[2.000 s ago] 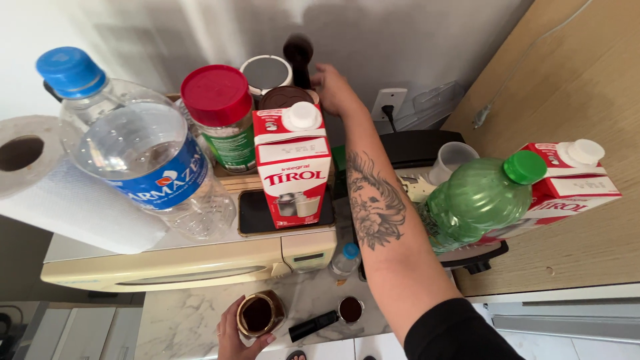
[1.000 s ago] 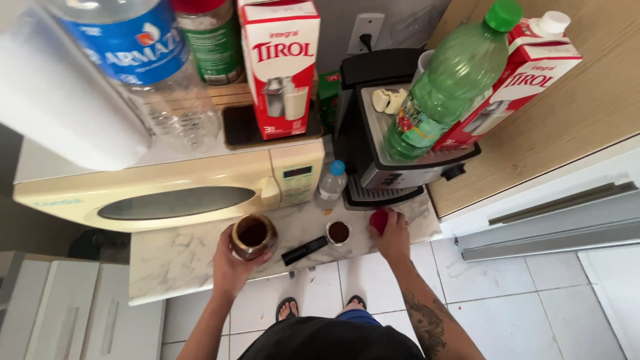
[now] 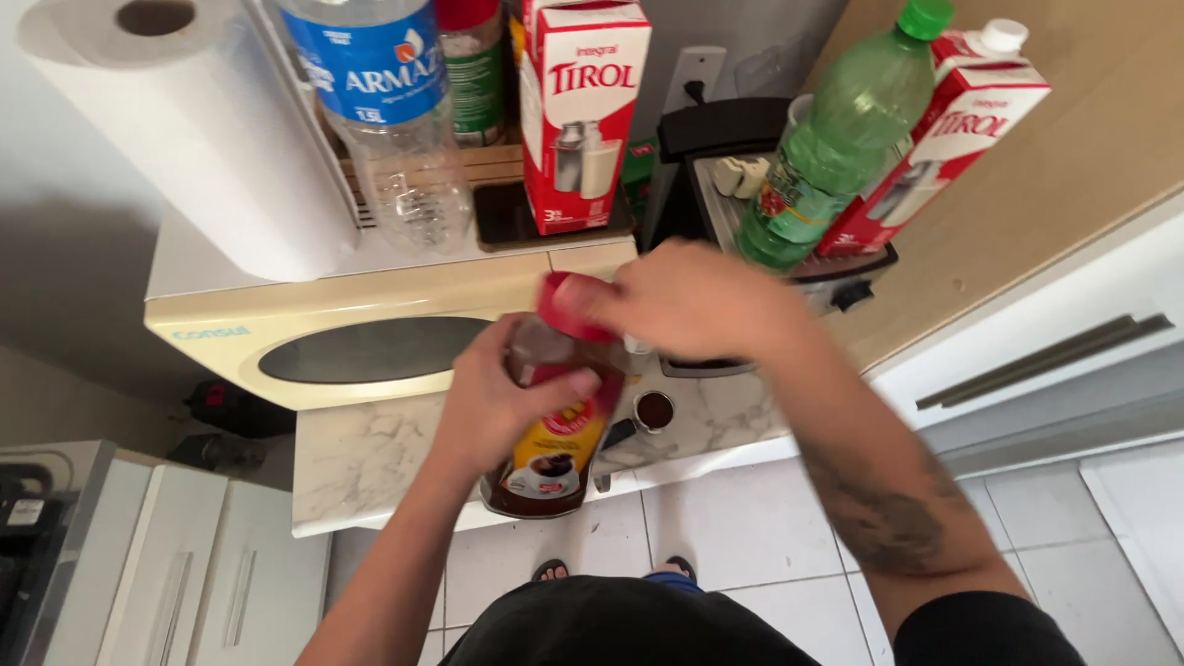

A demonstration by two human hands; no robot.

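Observation:
My left hand (image 3: 499, 398) is wrapped around the upper part of a clear coffee jar (image 3: 546, 462) with a yellow and red label and dark contents at its bottom. On the jar's mouth sits a red lid (image 3: 578, 307), slightly tilted in view, gripped by the fingers of my right hand (image 3: 698, 298), which is blurred. Behind the jar, on the marble-patterned counter (image 3: 370, 453), lies a portafilter (image 3: 655, 411) filled with brown ground coffee; its black handle is partly hidden by the jar.
A cream microwave (image 3: 213, 347) carries a paper towel roll (image 3: 185, 139), a clear water bottle (image 3: 388, 120) and a milk carton (image 3: 583, 120). An espresso machine (image 3: 721, 129) stands right of it, with a green bottle (image 3: 842, 129) and a second milk carton (image 3: 934, 139) on top.
My right hand has brought the red lid from the counter's right side to the jar's mouth. The jar, open a second ago, is now raised in my left hand with the lid on its mouth.

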